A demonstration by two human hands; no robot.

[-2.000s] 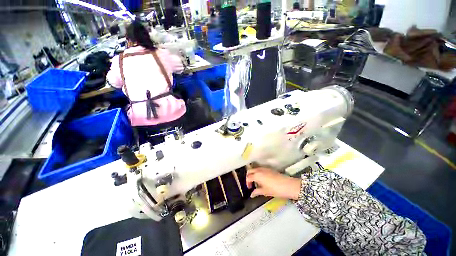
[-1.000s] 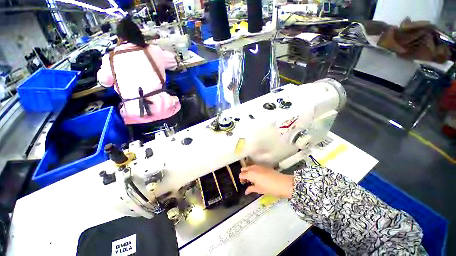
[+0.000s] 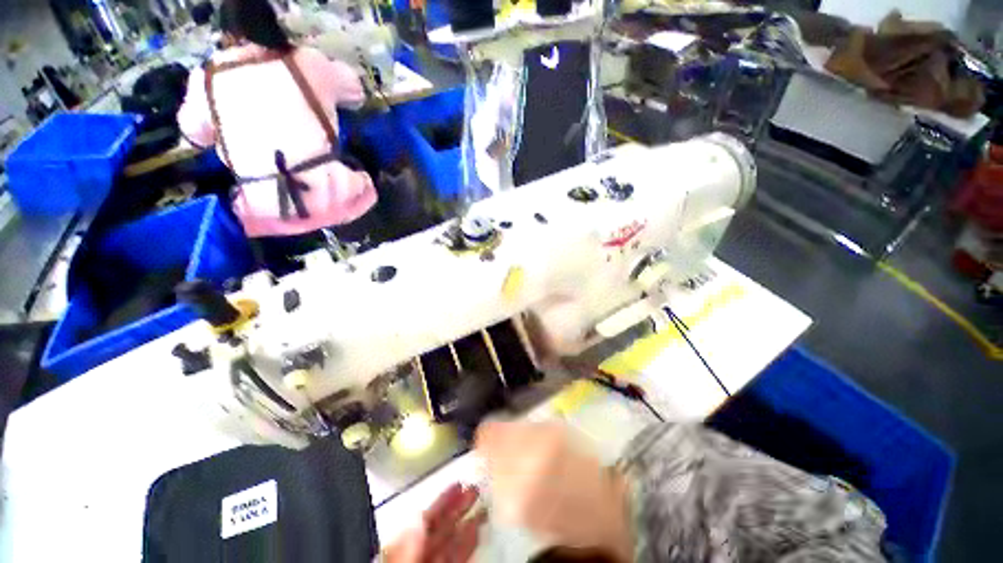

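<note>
The black bag panel (image 3: 319,500) lies at the lower left, partly under the sewing machine head (image 3: 440,302), with a white brand patch (image 3: 250,508) on it. The label holder (image 3: 460,357) with pale dividers and black pieces stands under the machine arm. My right hand (image 3: 550,484) is blurred, just in front of the holder; a dark blurred shape is at its fingertips, and I cannot tell whether it is held. My left hand (image 3: 445,528) is at the bottom edge, partly cut off, fingers extended, with nothing visible in it. The lamp (image 3: 416,435) lights the needle area.
Red-and-black thread snips (image 3: 619,383) lie on the table (image 3: 759,319) right of my right hand. Blue bins stand at the left (image 3: 72,165) and below the table's right side (image 3: 847,440). A person in pink (image 3: 280,132) sits beyond the machine.
My right hand has moved from the label holder down and left toward me. My left hand has come into view at the bottom. The view has shifted, so the machine sits higher and further left.
</note>
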